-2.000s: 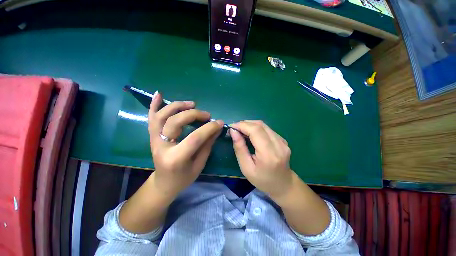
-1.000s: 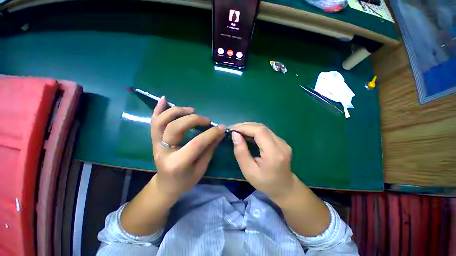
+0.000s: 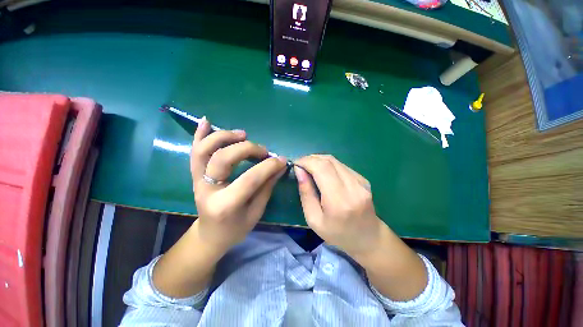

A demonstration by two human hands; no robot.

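Note:
A thin, dark, phone-sized plate (image 3: pixel 183 115) is held up almost edge-on, slanting from upper left down to the middle. Its edge shows as a bright line; whether it is a middle frame or a display module I cannot tell. My left hand (image 3: pixel 231 175) is bare, with a ring, and grips the plate along its length, hiding much of it. My right hand (image 3: pixel 335 198) is bare and pinches the plate's right end between thumb and forefinger, close to my left fingertips. Any small part between the fingertips is too small to tell.
A lit smartphone (image 3: pixel 299 41) stands at the back. Small loose parts (image 3: pixel 357 80), dark tweezers (image 3: pixel 412 122), a white wipe (image 3: pixel 429 112) and a yellow-tipped tool (image 3: pixel 477 102) lie to the right. Red trays (image 3: pixel 32 191) are stacked at left. A shelf edge (image 3: pixel 396 24) runs behind.
Both hands keep nearly the same hold on the plate. My right fingers have shifted slightly at its end. The view has moved a little.

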